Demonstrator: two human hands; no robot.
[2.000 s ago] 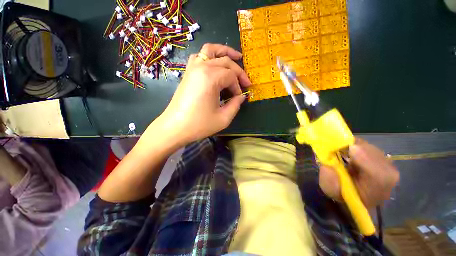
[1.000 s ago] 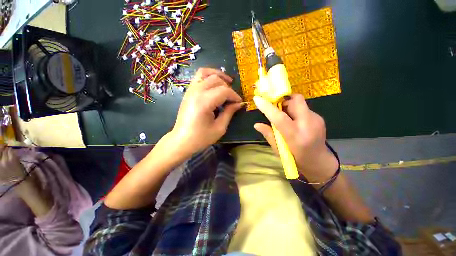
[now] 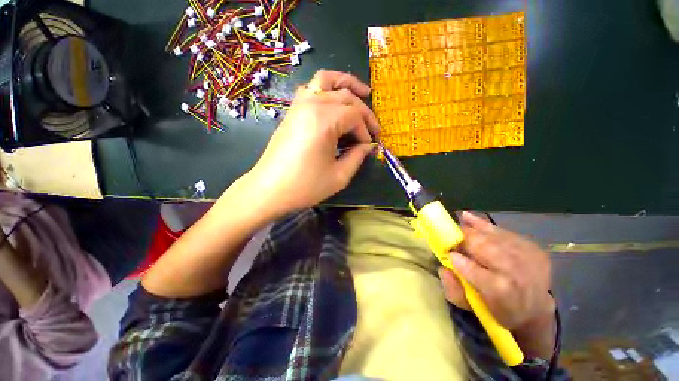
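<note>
The orange board panel (image 3: 450,82) lies flat on the dark green bench top. My left hand (image 3: 316,138) is at the panel's lower left corner, with thumb and fingertips pinched on a connector lead, of which only a small yellowish end shows; the rest is hidden by the fingers. My right hand (image 3: 502,271) is closed around the yellow soldering iron (image 3: 441,225). The iron's metal tip is at the panel's lower left corner, right beside my left fingertips; whether it touches the pad cannot be told.
A pile of loose leads (image 3: 242,56) lies left of the panel. A black fan (image 3: 71,71) stands at the far left, with brown card (image 3: 56,170) below it. A single white plug (image 3: 199,186) lies near the bench's front edge. Another person's pink sleeve (image 3: 48,275) is at lower left.
The iron has swung from above the panel down to its lower left corner, my right hand moving down and right. My left hand keeps its pinch at the corner. The whole view has shifted slightly.
</note>
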